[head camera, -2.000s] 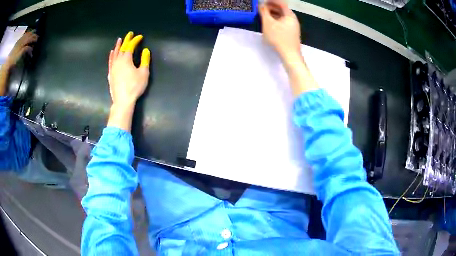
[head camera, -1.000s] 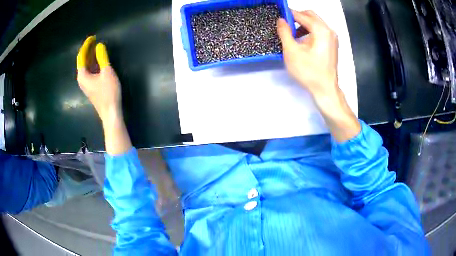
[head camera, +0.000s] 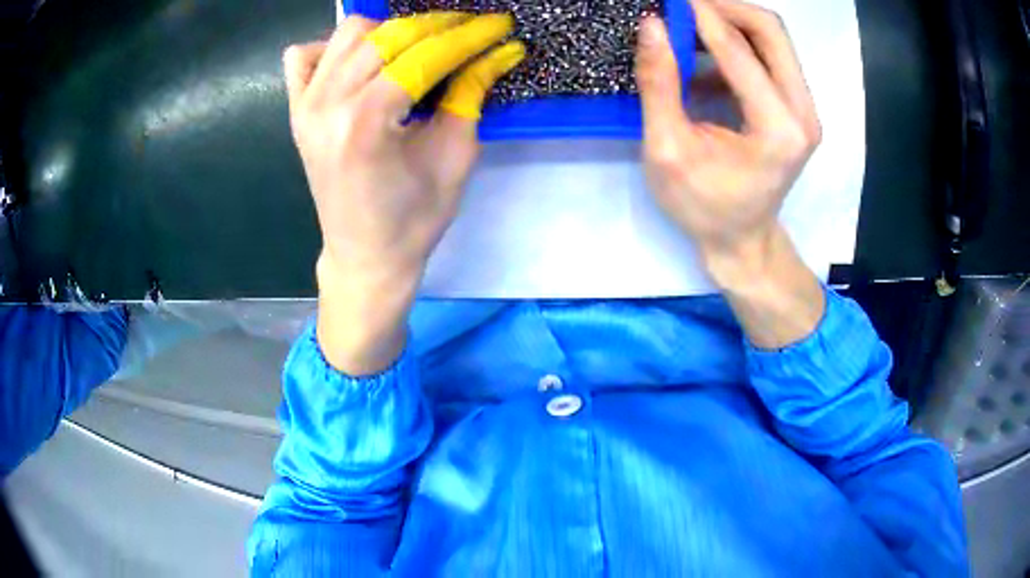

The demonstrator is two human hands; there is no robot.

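The blue screw bin (head camera: 565,120) is at the top of the view over the white work mat (head camera: 542,215), cut off by the frame's edge. It is filled with tiny dark screws (head camera: 576,51). My right hand (head camera: 729,136) grips the bin's right wall, thumb inside and fingers outside. My left hand (head camera: 390,136), with yellow finger cots (head camera: 435,57), is over the bin's left side, its fingertips at the screws. Whether it pinches any screws cannot be seen.
The dark green bench (head camera: 169,147) extends to both sides. A black electric screwdriver (head camera: 958,169) lies to the right of the mat. A black clip (head camera: 841,274) is at the mat's corner. Another person's blue sleeve (head camera: 57,373) shows at the left edge.
The bin has come from the far side of the bench onto the mat, held by my right hand. My left hand has moved right, from the bare bench to the bin.
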